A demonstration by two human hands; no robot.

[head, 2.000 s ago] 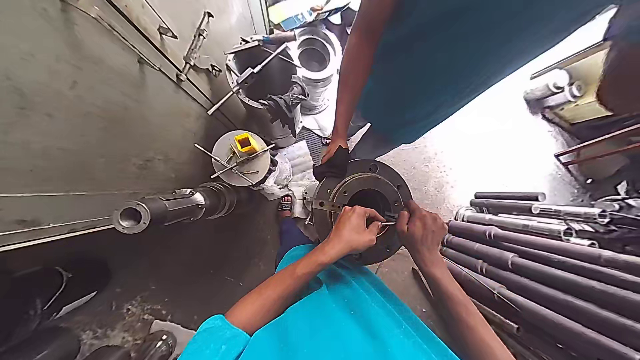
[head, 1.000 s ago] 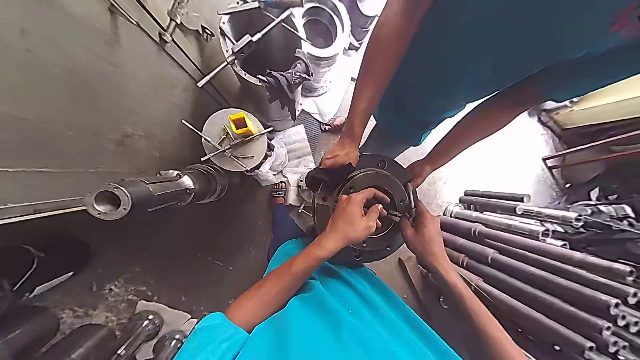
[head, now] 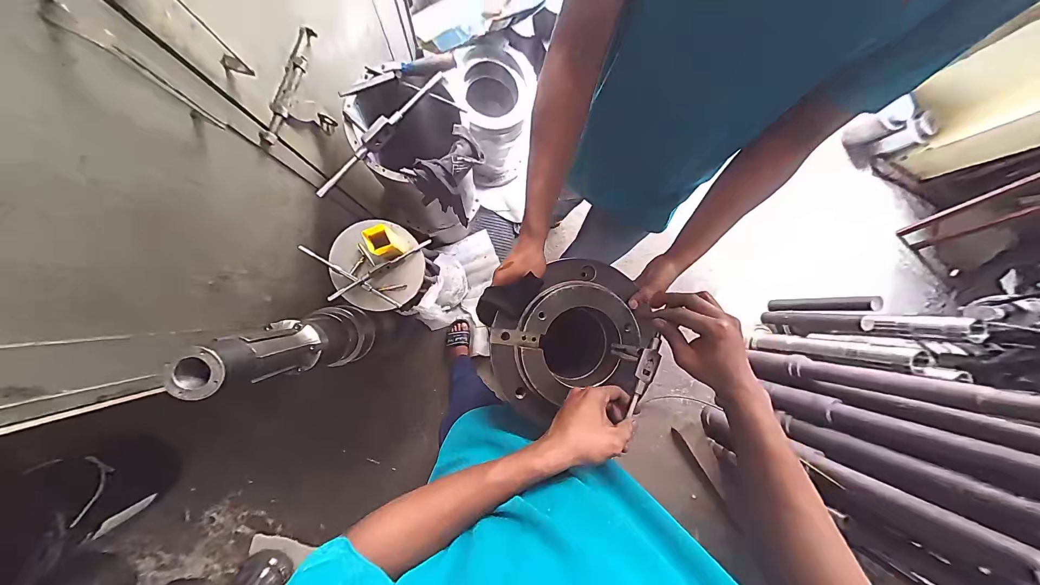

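A tap wrench (head: 647, 367) lies slanted over the right side of a round metal flange (head: 520, 392) with a wide central bore. The lower end of its handle is pinched in my left hand (head: 591, 424). Near the wrench's upper end is my right hand (head: 700, 331), fingers bent; whether they grip it cannot be told. A flat metal strip with holes (head: 515, 338) lies across the flange's left side. The co-worker's hands touch the flange's far edge, one (head: 521, 262) by a dark cloth (head: 508, 302), the other (head: 655, 280) close to my right fingers.
Long metal pipes (head: 910, 414) are stacked at the right. To the left are a hollow shaft (head: 268, 357) and a round plate (head: 345, 244) bearing crossed rods and a yellow block (head: 383, 241). Behind stands a large cylinder (head: 431, 219) with another tap wrench (head: 379, 134) across it.
My hands have moved apart from their close position over the flange's right side, and the tap wrench now shows between them. The co-worker's second hand has come to the flange since two seconds ago.
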